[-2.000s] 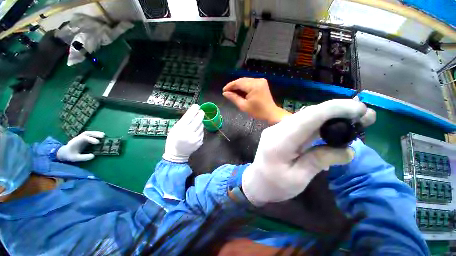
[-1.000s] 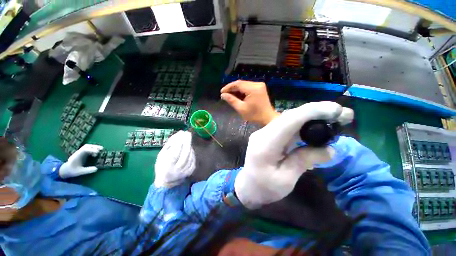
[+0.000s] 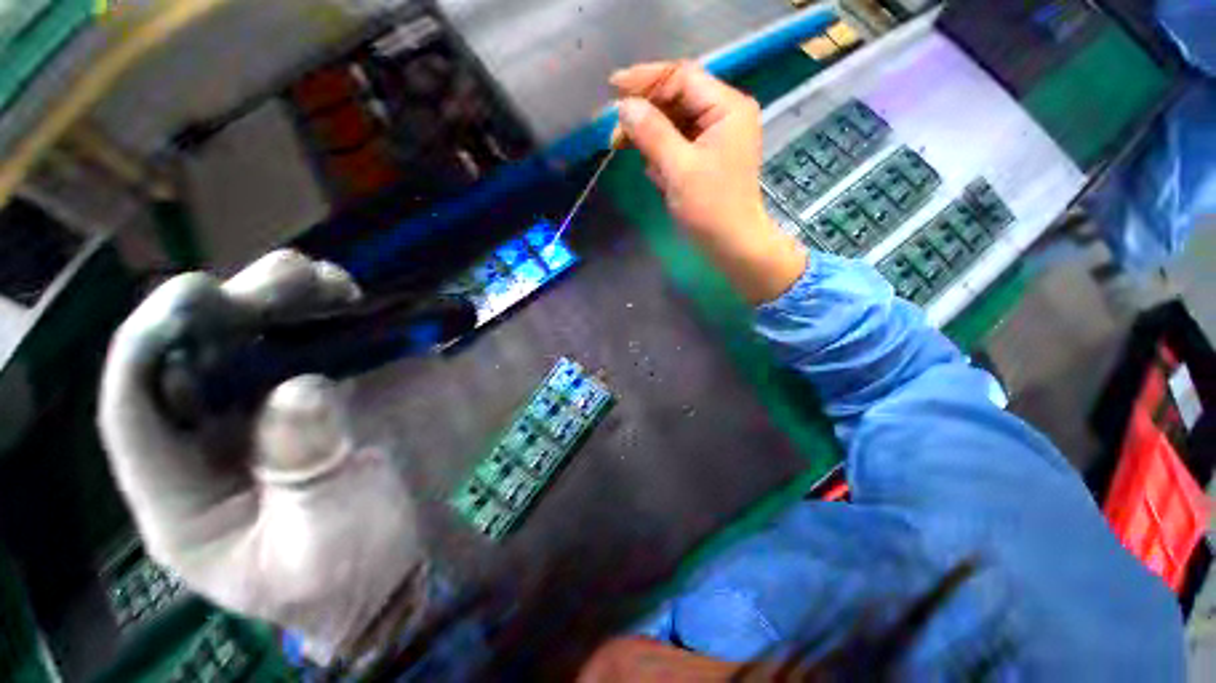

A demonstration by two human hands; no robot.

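Note:
My left hand (image 3: 254,467), in a white glove, is closed around a black UV flashlight (image 3: 334,347) that points right. Its light falls blue on a circuit board panel (image 3: 527,274) at the back of the black mat (image 3: 667,467). My right hand (image 3: 700,147), bare, pinches a thin stick (image 3: 584,204) above and right of that panel. The stick's tip is at or just over the lit boards; contact cannot be told. A second green panel (image 3: 534,447) lies on the mat nearer to me, not held.
A white tray (image 3: 974,87) with rows of panels is at the upper right. A red divided tray (image 3: 1154,494) is low at the far right. A blue-edged metal unit (image 3: 520,167) is behind the mat. More panels lie at the lower left. A blue sleeve shows at the upper right.
The view has swung to the right. The flashlight now points at a panel and lights it blue. A stick now shows in my right fingertips at that panel. The green cup and co-worker's gloved hands are out of view.

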